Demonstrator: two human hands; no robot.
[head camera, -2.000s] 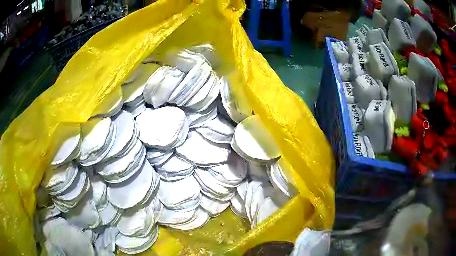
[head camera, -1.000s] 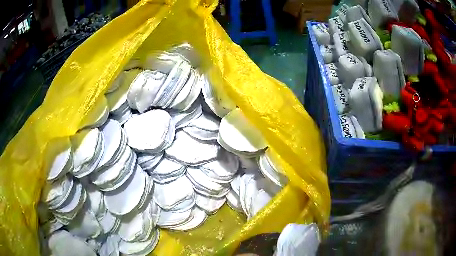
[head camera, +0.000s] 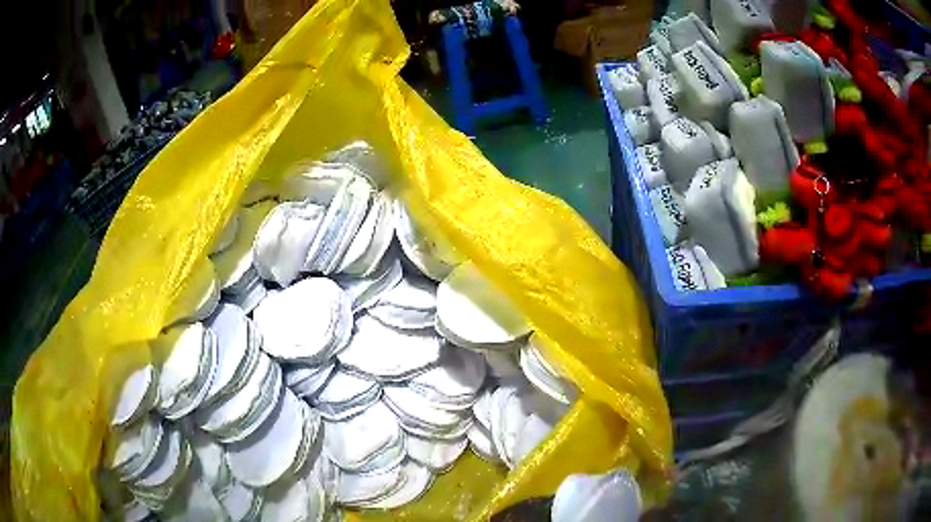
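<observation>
A large crinkled yellow plastic bag (head camera: 602, 296) stands wide open in front of me. Many round white fabric discs (head camera: 301, 319) lie inside it in loose, overlapping, leaning stacks. A separate white piece (head camera: 597, 500) shows at the bottom edge, just outside the bag's front fold and cut off by the frame. A dark brownish shape lies beside it at the edge; I cannot tell what it is. Neither of my hands can be made out in the picture.
Right: a blue crate (head camera: 735, 296) with grey-white lettered blocks (head camera: 720, 214) and red plush parts (head camera: 847, 229). Lower right: a blurred pale round object (head camera: 847, 438). Behind: a blue stool (head camera: 529, 76), brown cartons (head camera: 613, 41) and a dark basket of grey pieces (head camera: 138, 143).
The view has shifted, so the bag and crate appear further left, and the stool's top now shows. The white piece at the bottom edge also appears further left. The disc stacks look the same.
</observation>
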